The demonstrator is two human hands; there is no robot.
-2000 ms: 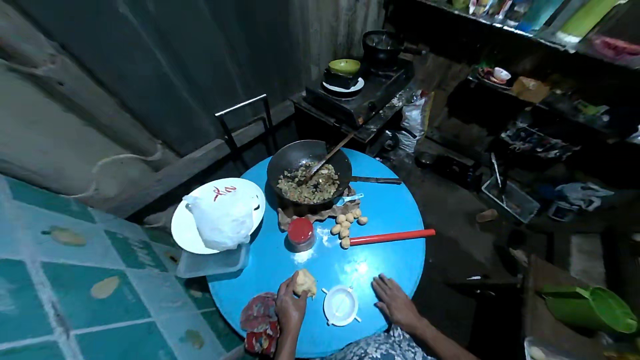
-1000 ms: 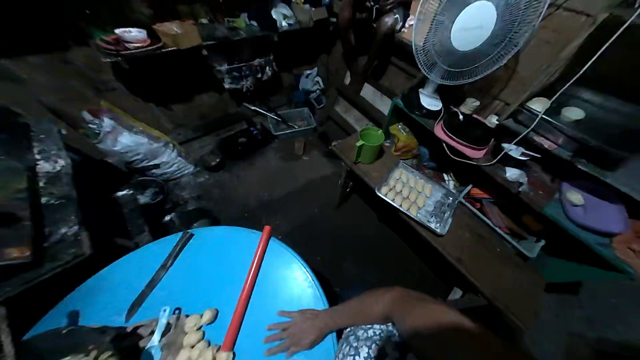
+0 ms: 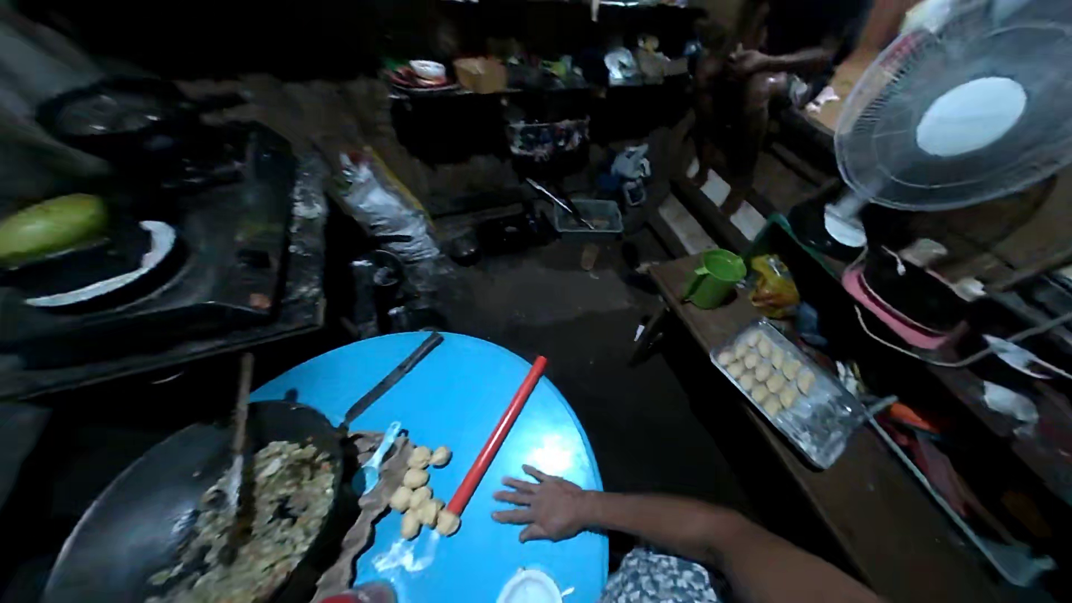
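My right hand (image 3: 544,505) rests palm down on the blue round table (image 3: 469,377), fingers spread, holding nothing. A red rod (image 3: 498,435) lies to its left. Beside the rod's lower end sit several dough balls (image 3: 416,479), close to a light blue utensil (image 3: 383,452) on brown paper (image 3: 360,528). At the lower left, a black wok (image 3: 126,511) holds a chopped cooked mixture (image 3: 276,502) and a wooden-handled utensil (image 3: 240,419). A white round dish (image 3: 530,589) is partly cut off at the bottom edge. My left hand is out of view.
A metal tray (image 3: 825,419) of shaped dough pieces and a green mug (image 3: 714,278) stand on a wooden bench (image 3: 846,494) at right. Beyond them is an electric fan (image 3: 963,117). A stove (image 3: 218,251) stands left. Another person's arm (image 3: 783,60) shows at the back.
The view has swung right, then partly back left. My left hand, near a piece of dough two seconds ago, has left the view. My right hand stays spread on the table.
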